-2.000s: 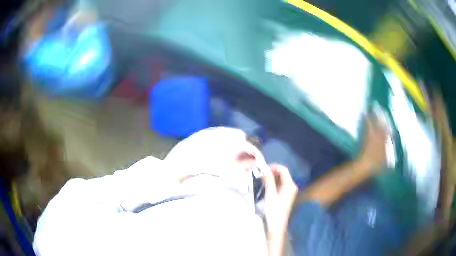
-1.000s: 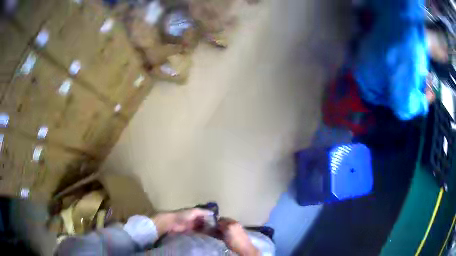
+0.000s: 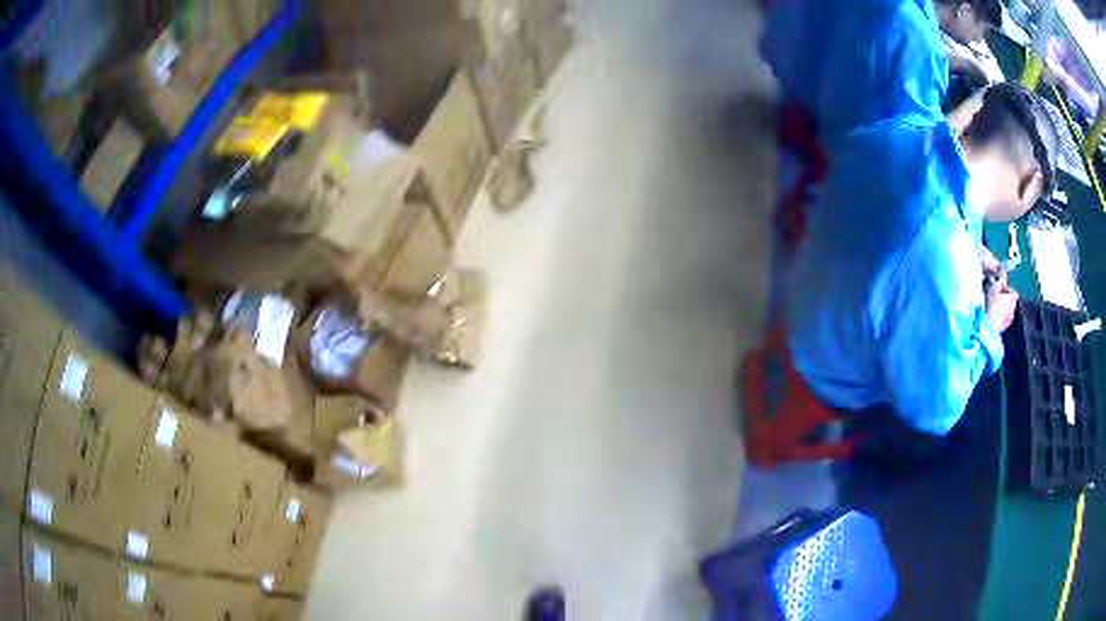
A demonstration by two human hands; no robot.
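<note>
Neither of my hands is in the picture. Only a small dark tip, perhaps a shoe (image 3: 546, 604), shows at the bottom edge. Nearest in front of me on the right is a blue plastic stool (image 3: 837, 568) with a perforated seat, cut by the bottom edge. Brown cartons with white labels (image 3: 182, 473) are stacked at the lower left. Opened cartons and torn brown packing (image 3: 352, 443) lie beside them, with white contents showing in some.
A person in blue (image 3: 885, 267) sits on a red stool (image 3: 788, 406) at the green bench (image 3: 1019, 552), hands near a black compartment tray (image 3: 1053, 394). A blue rack (image 3: 146, 267) stands left. Pale floor (image 3: 558, 400) runs between cartons and bench.
The view has turned and lifted along the aisle. My hands, seen low in the picture one second ago, are out of view. The blue stool sits lower, and the rack and seated person now show.
</note>
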